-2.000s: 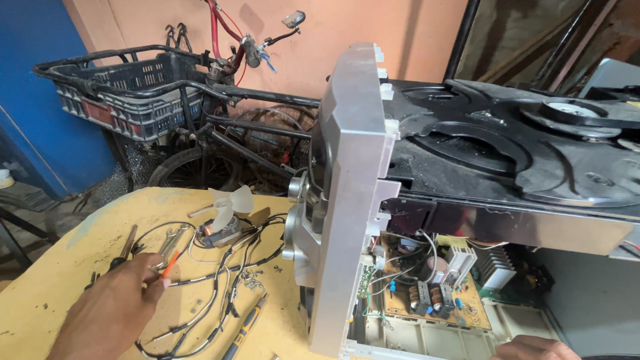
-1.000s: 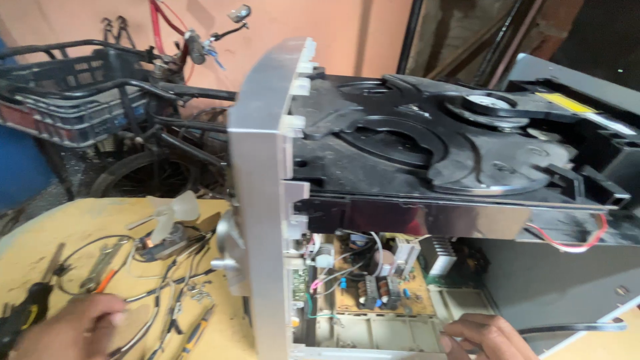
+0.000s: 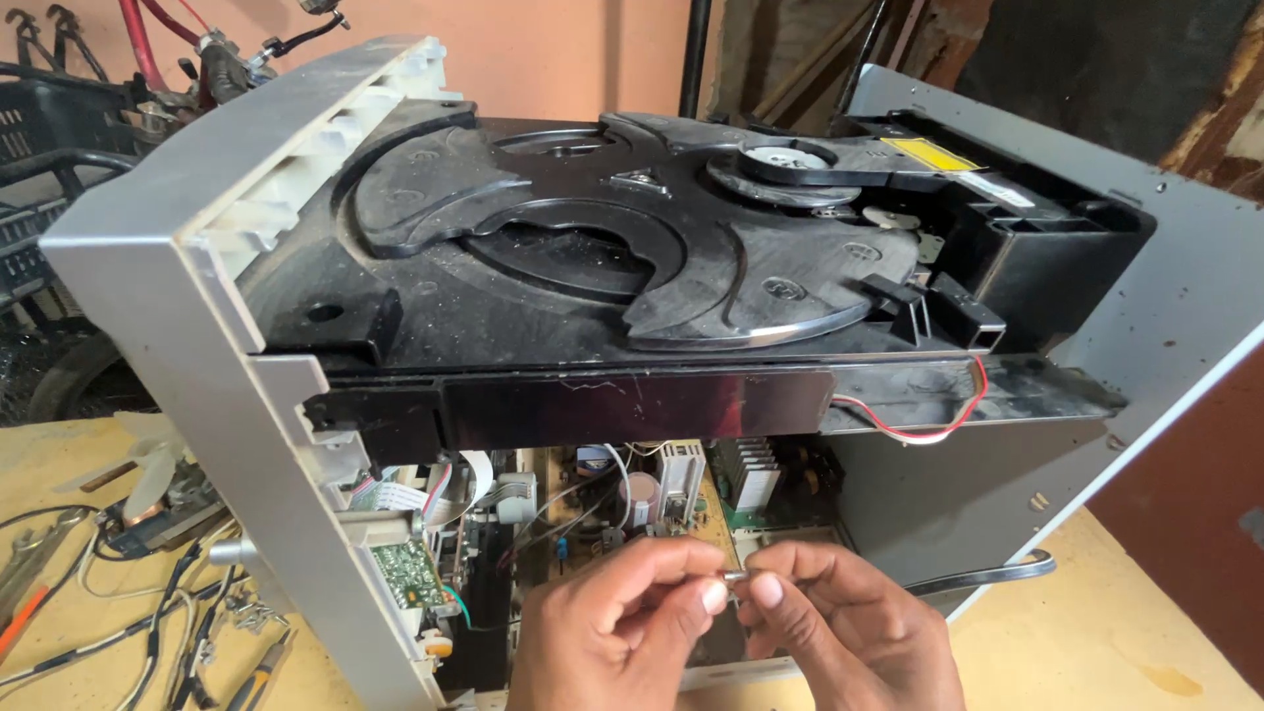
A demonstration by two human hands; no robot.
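Note:
Both hands meet in front of the open side of a stereo unit with a silver front panel (image 3: 188,326). My left hand (image 3: 627,627) and my right hand (image 3: 839,622) pinch a small metallic cylinder, perhaps a glass fuse (image 3: 735,576), between thumbs and forefingers. Above them lies the black disc changer mechanism (image 3: 553,286) with its dusty carousel. Behind the fingers, inside the chassis, are a power circuit board (image 3: 726,518), a heat sink (image 3: 750,474), a capacitor (image 3: 640,494) and loose wires. A green circuit board (image 3: 407,573) sits behind the front panel.
On the yellow table (image 3: 1136,632), at left, lie cables, several small screws (image 3: 252,610), a wrench (image 3: 39,548), a screwdriver (image 3: 262,676) and a small fan (image 3: 148,474). A black cable (image 3: 987,575) loops out at right. A bicycle with a crate (image 3: 35,227) stands behind.
My left hand has moved from the tools on the table to the front of the unit, where it meets my right hand at the small cylinder. The view has shifted right and closer.

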